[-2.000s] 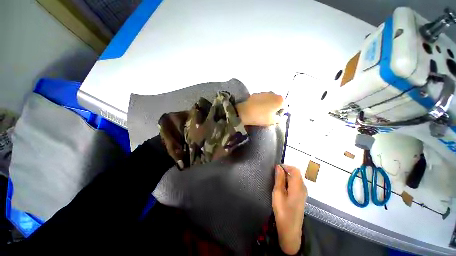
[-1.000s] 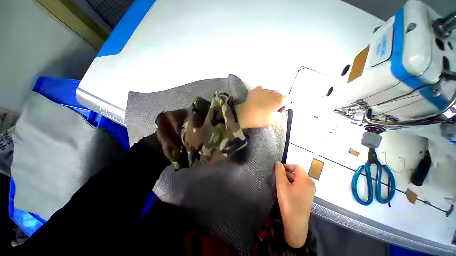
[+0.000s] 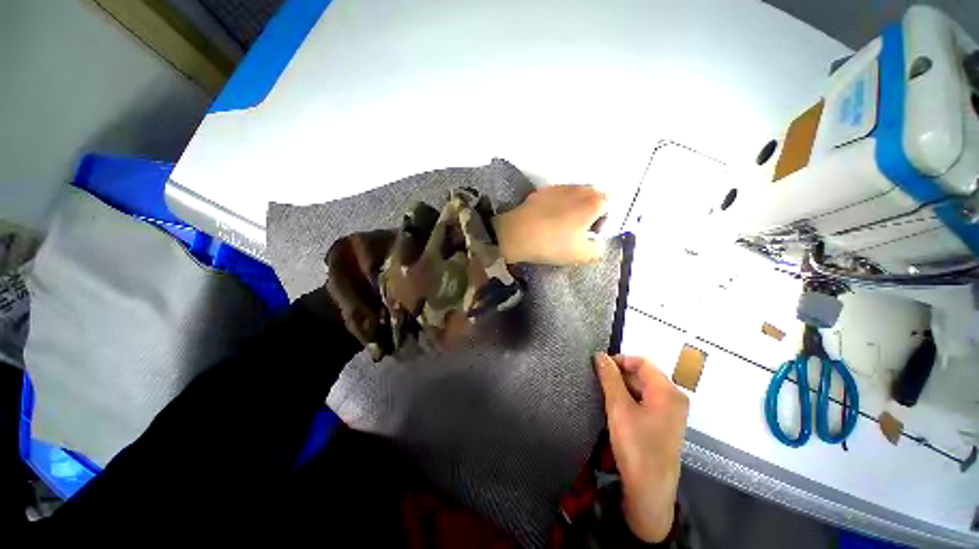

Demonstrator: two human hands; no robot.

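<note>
A grey fabric panel [image 3: 515, 375] lies over the front edge of the white table, with a narrow strip of black fabric [image 3: 622, 295] along its right edge. My left hand [image 3: 553, 225], below a camouflage sleeve, lies on the panel's top right corner; its fingertips are lost in glare. My right hand [image 3: 646, 429] pinches the panel's right edge lower down, thumb and fingers together. The machine head [image 3: 837, 161] is to the right of both hands, and the fabric is left of its presser foot area.
Teal-handled scissors [image 3: 811, 399] lie right of my right hand, near a small black item [image 3: 915, 368]. Tan tape patches [image 3: 689, 367] are on the bed. A blue bin [image 3: 67, 463] at left holds another grey panel [image 3: 129, 332]. The white table [image 3: 483, 86] stretches behind.
The machine, scissors and bed markings have shifted slightly right in the view. Both hands keep their places on the panel, and my right hand has moved slightly right in the picture.
</note>
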